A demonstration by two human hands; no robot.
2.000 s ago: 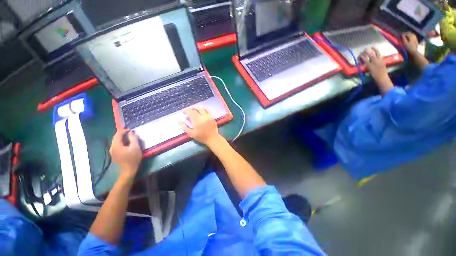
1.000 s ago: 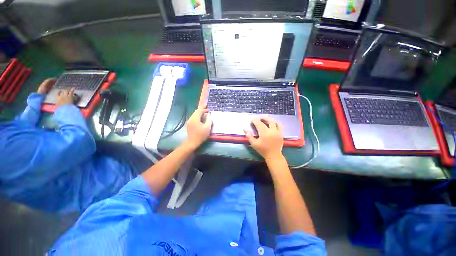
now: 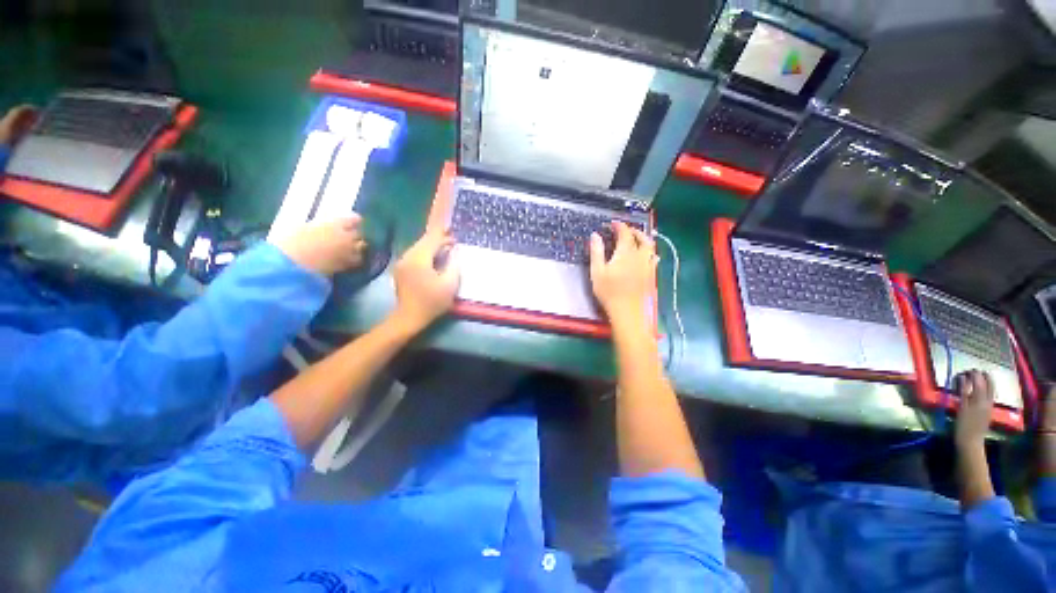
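An open silver laptop (image 3: pixel 521 284) lies in front of me with its border on a red carrier tray (image 3: pixel 544 322). Its screen (image 3: pixel 562 110) shows a white window and a dark block at the right. My left hand (image 3: pixel 426 278) rests at the left front corner of the palm rest, thumb on the deck edge. My right hand (image 3: pixel 623 272) is over the right end of the keyboard (image 3: pixel 521 226), fingers on the keys. Neither hand visibly grips anything, though the left fingertips are partly hidden at the tray edge. A white cable (image 3: pixel 677 290) loops at the laptop's right.
Another person's hand (image 3: pixel 324 243) reaches over the white strips (image 3: pixel 310 185) below a blue holder (image 3: pixel 394 130). Black cables and a black lump (image 3: pixel 174 214) lie left. More laptops stand right (image 3: pixel 816 330), left (image 3: pixel 87 139) and behind. Another hand (image 3: pixel 970 394) is at a laptop far right.
My right hand has moved from the touchpad area up to the right side of the keyboard. The left neighbour's hand has come over the white strips. The camera view has shifted. My left hand stays at the corner.
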